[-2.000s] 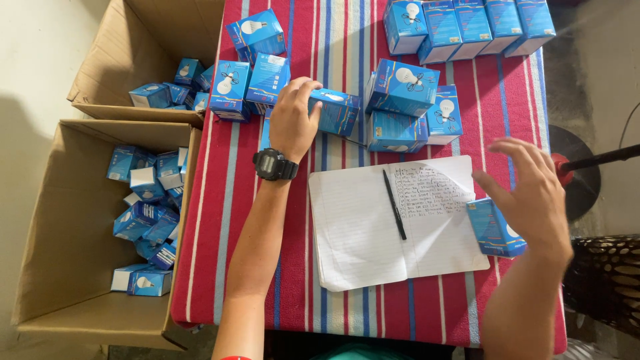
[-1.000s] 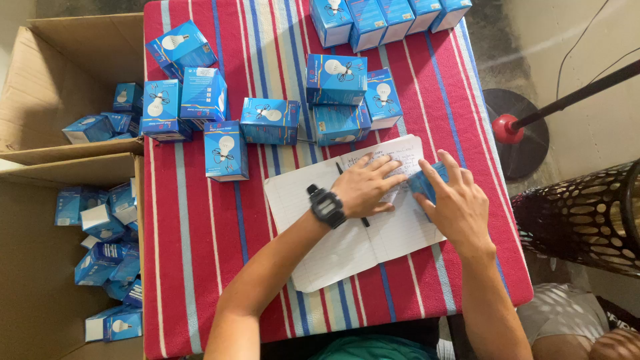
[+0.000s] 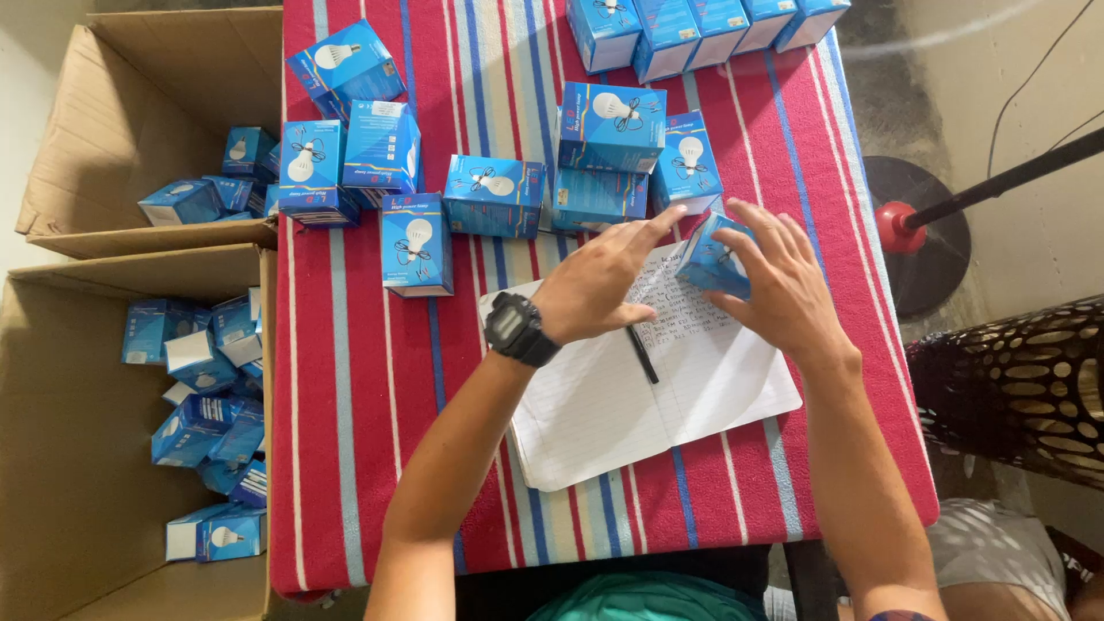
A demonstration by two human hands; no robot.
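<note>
My right hand [image 3: 776,280] has its thumb and fingers around a blue LED bulb box [image 3: 718,257] at the top right of the open notebook [image 3: 595,423]. Over the notebook's upper part, my left hand [image 3: 599,280] is spread with nothing in it, a black watch on its wrist. A black pen [image 3: 642,355] lies along the notebook's fold, its upper end under my left hand. Beyond the notebook, one bulb box [image 3: 612,129] rests on another [image 3: 599,198], with a third [image 3: 687,164] beside them. More boxes [image 3: 417,246] stand to the left on the striped cloth.
Two open cardboard cartons [image 3: 138,250] with loose bulb boxes stand left of the table [image 3: 345,517]. A row of bulb boxes [image 3: 664,39] is at the far edge. To the right are a black stand with a round base [image 3: 927,233], a perforated dark basket [image 3: 1018,388] and part of another person [image 3: 992,561].
Two seconds ago my left hand was at the boxes on the left; it is now over the notebook. The box by my right hand has moved from the notebook's right edge to its top.
</note>
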